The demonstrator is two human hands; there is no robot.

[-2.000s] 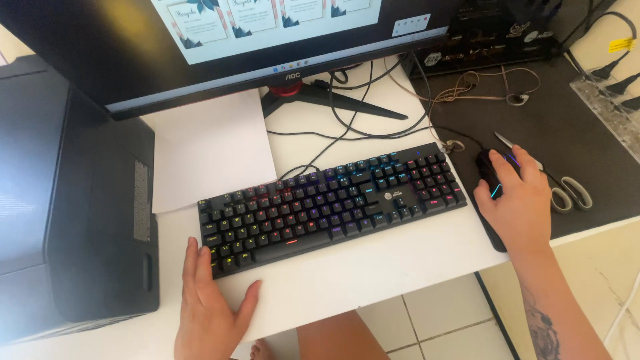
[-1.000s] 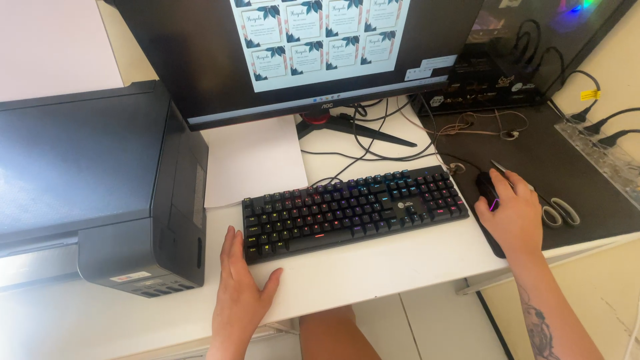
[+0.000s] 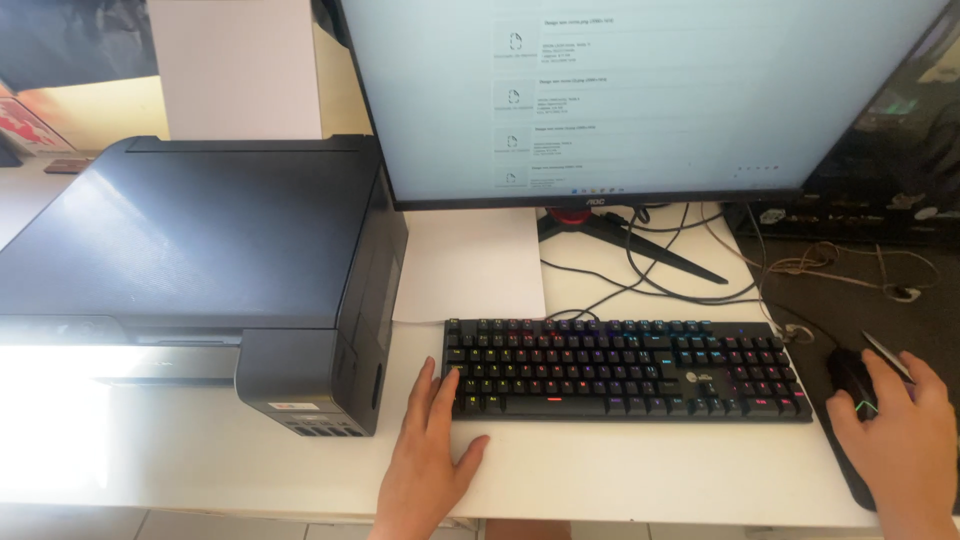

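A black backlit keyboard (image 3: pixel 570 375) lies on the white desk below the AOC monitor (image 3: pixel 637 112), whose screen shows a list of entries. My left hand (image 3: pixel 431 450) rests flat at the keyboard's left end, fingers apart, holding nothing. At the right, my right hand (image 3: pixel 896 420) is over a black computer mouse (image 3: pixel 851 379) on a dark desk mat (image 3: pixel 832 300). A pointed metal blade (image 3: pixel 885 354), part of a pair of scissors, shows just behind that hand, which hides the handles.
A large black printer (image 3: pixel 202 240) fills the left side of the desk. White paper (image 3: pixel 472 262) lies between printer and monitor stand (image 3: pixel 652 251). Loose cables (image 3: pixel 637 289) run behind the keyboard, and a thin tangled cord (image 3: pixel 817 262) lies on the mat.
The screen has changed from a sheet of repeated card designs to a list. The view has shifted left, showing more of the printer. Both hands have stayed at the keyboard and mouse.
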